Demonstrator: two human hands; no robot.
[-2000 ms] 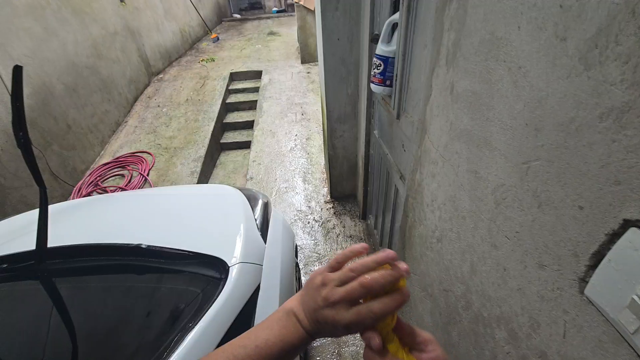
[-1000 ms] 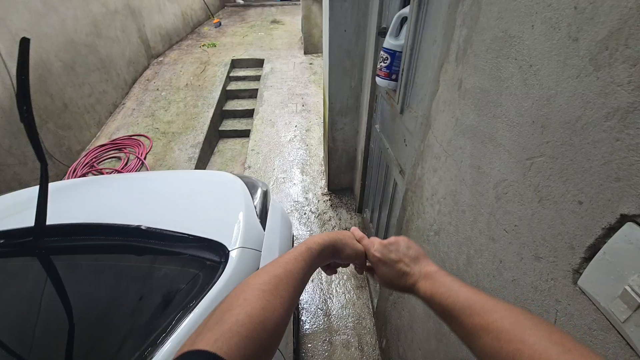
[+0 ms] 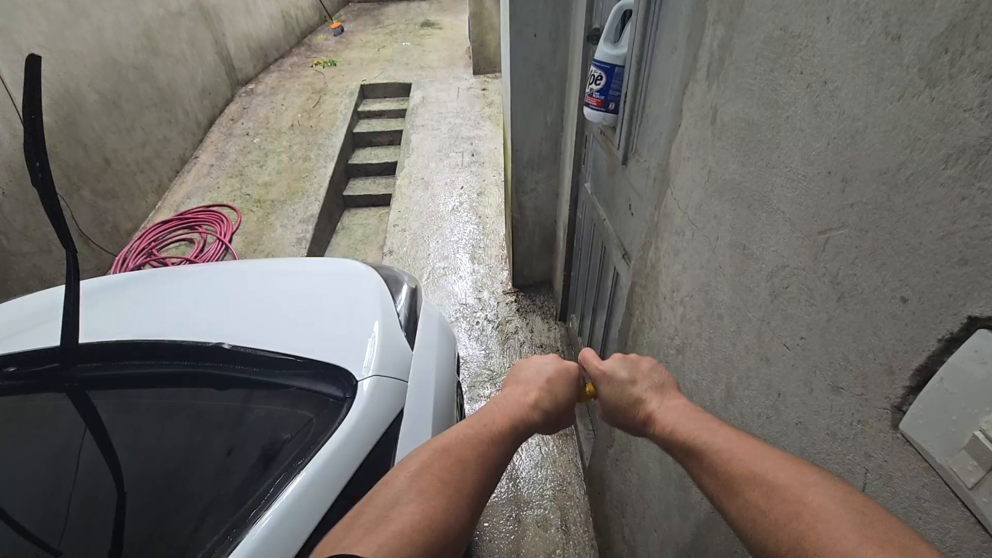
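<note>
Side by side over the wet concrete floor, my left hand (image 3: 545, 393) and my right hand (image 3: 632, 391) are closed as fists on a yellow item, perhaps a cloth (image 3: 589, 390). Only a small yellow bit shows between them, and the rest is hidden in the fingers. A white car (image 3: 232, 302) stands to the left of my hands, its raised black wiper (image 3: 50, 178) at the far left. Up and beyond my right hand, a white plastic bottle with a blue label (image 3: 605, 74) rests at the opening of a grey metal door (image 3: 601, 263).
A rough concrete wall (image 3: 790, 217) runs close along the right, with a white switch plate (image 3: 949, 418) set in it. Concrete steps (image 3: 376, 155) are sunk in the floor ahead. A coiled pink hose (image 3: 182, 236) lies beyond the car. Another wall (image 3: 124, 93) bounds the left.
Two seconds ago the yellow item showed more, with my left hand laid over it. Now both hands are closed into fists side by side, with only a bit of it showing.
</note>
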